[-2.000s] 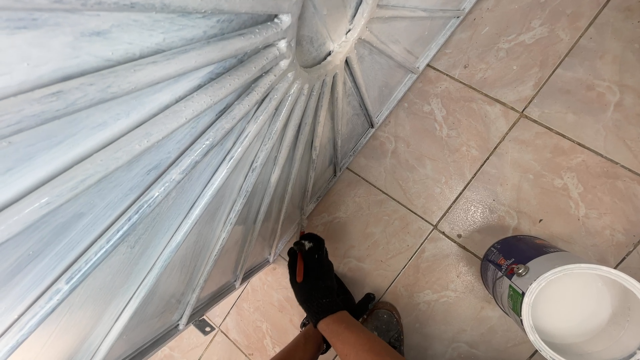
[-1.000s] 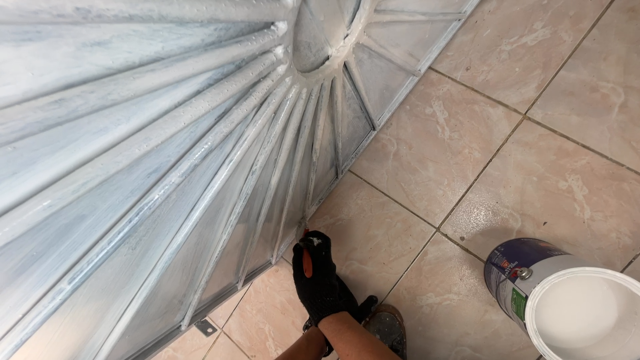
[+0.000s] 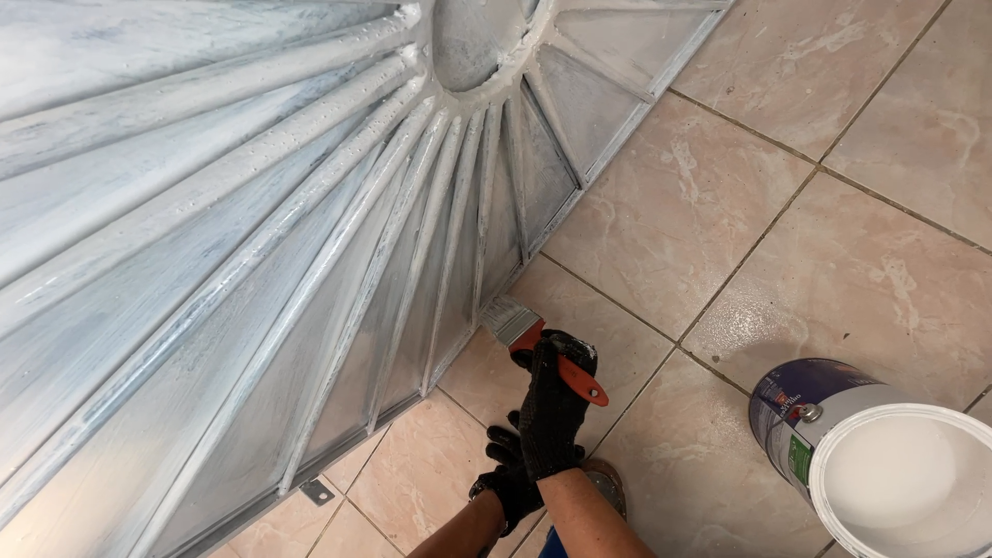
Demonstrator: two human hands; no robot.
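My right hand (image 3: 554, 403), in a black knit glove with a white smear, grips the red handle of a flat paintbrush (image 3: 527, 333). The whitish bristles are at the lower edge of a metal panel (image 3: 353, 294), whose raised bars fan out from a round centre and carry streaky white paint. My left hand (image 3: 508, 469), gloved in black too, is just below and left of the right one, its fingers apart and partly hidden behind it; I see nothing held in it. An open paint can (image 3: 783, 418) of white paint is at the lower right.
Pinkish floor tiles (image 3: 744, 170) with dark grout lines lie beside the panel. A small metal tab (image 3: 316, 491) with a hole sticks out from the panel's lower edge. Part of a shoe (image 3: 606, 484) shows behind my right wrist. Small dark specks dot the floor near the can.
The paintbrush has turned, so its bristles and handle now show plainly. My right hand has moved slightly away from the panel's edge, and my left hand's fingers have come into sight.
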